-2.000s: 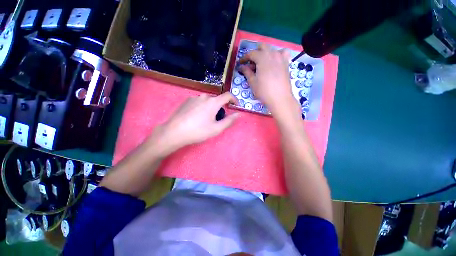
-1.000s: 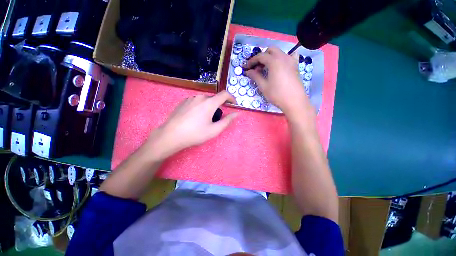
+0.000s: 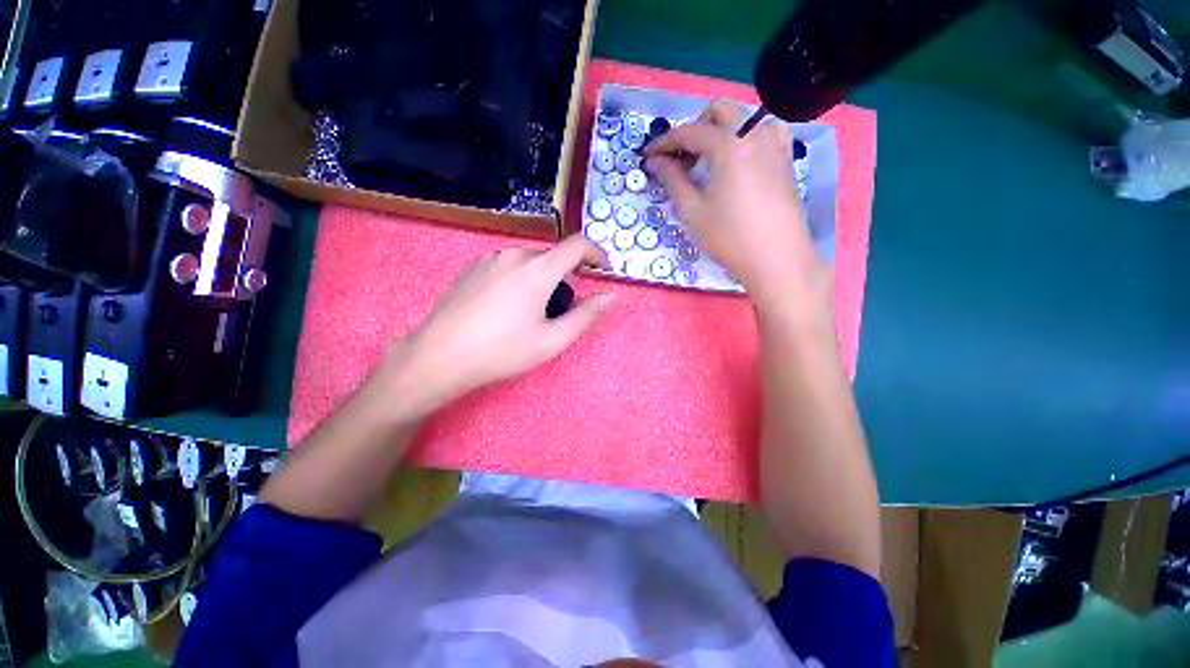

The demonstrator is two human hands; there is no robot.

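A white parts tray (image 3: 820, 225) lies on the pink-red mat (image 3: 626, 392), holding many small round fittings (image 3: 626, 239) with silver-white faces and a few dark ones. My right hand (image 3: 731, 189) is over the tray with thumb and fingertips pinched together at a dark fitting; the fingers partly hide it. My left hand (image 3: 503, 313) rests on the mat at the tray's lower left corner, fingertips at the tray's edge. A black round piece (image 3: 560, 300) shows between its thumb and fingers, against the palm side.
A cardboard box (image 3: 392, 200) with black pieces and silvery hardware stands left of the tray. A dark hanging tool (image 3: 816, 65) points its thin tip over the tray. Black and silver cameras (image 3: 215, 248) stand at left. A clear plastic bag (image 3: 1148, 157) lies at far right.
The whole view has shifted slightly, with the tray and box now farther left. My right hand still works among the fittings, its fingertips moved slightly. My left hand keeps its pose.
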